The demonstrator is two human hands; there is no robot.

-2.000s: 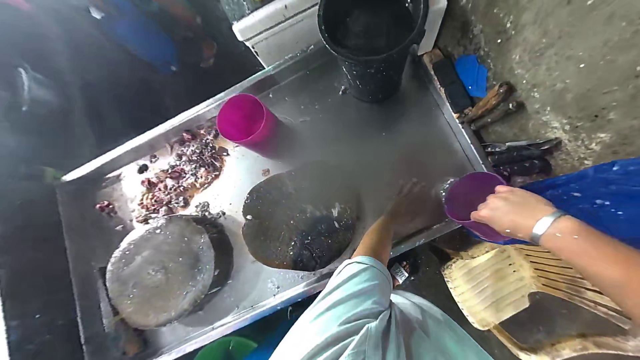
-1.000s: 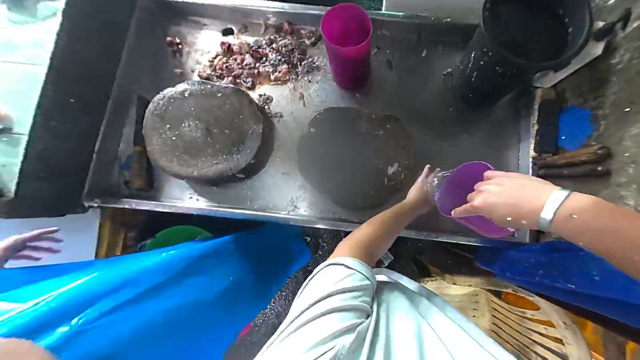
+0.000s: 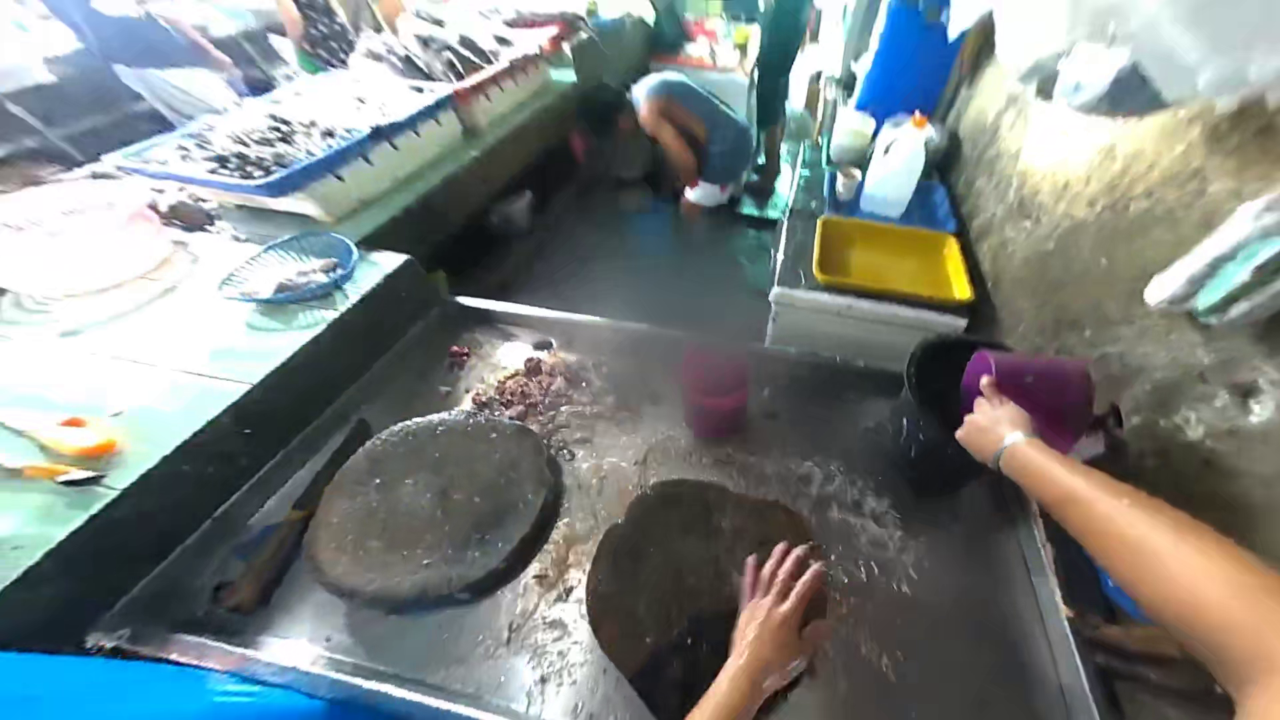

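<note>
My left hand (image 3: pixel 778 618), fingers spread, rests on or just over the right side of a wet, dark chopping block (image 3: pixel 690 570) in the metal sink tray. My right hand (image 3: pixel 995 425) grips a purple plastic dipper (image 3: pixel 1050 395), tilted over the mouth of a black bucket (image 3: pixel 940 380) at the tray's right rear. A pink plastic cup (image 3: pixel 716 395) stands near the tray's back edge. To the left lies a round chopping block (image 3: pixel 435 505), with a cleaver or large knife (image 3: pixel 285 530) beside it. Fish scraps (image 3: pixel 530 390) lie behind the blocks. Water covers parts of the tray.
A white foam box (image 3: pixel 860 325) carries a yellow tray (image 3: pixel 890 262) behind the bucket. On the tiled counter at left sits a blue basket (image 3: pixel 290 268); fish trays (image 3: pixel 270 150) stand beyond. A person (image 3: pixel 700 130) bends down in the aisle. A rough wall (image 3: pixel 1080 220) rises at right.
My right hand has moved the purple dipper from the tray's near right side to the black bucket. My left hand has moved onto the dark block. The view has swung up toward the aisle.
</note>
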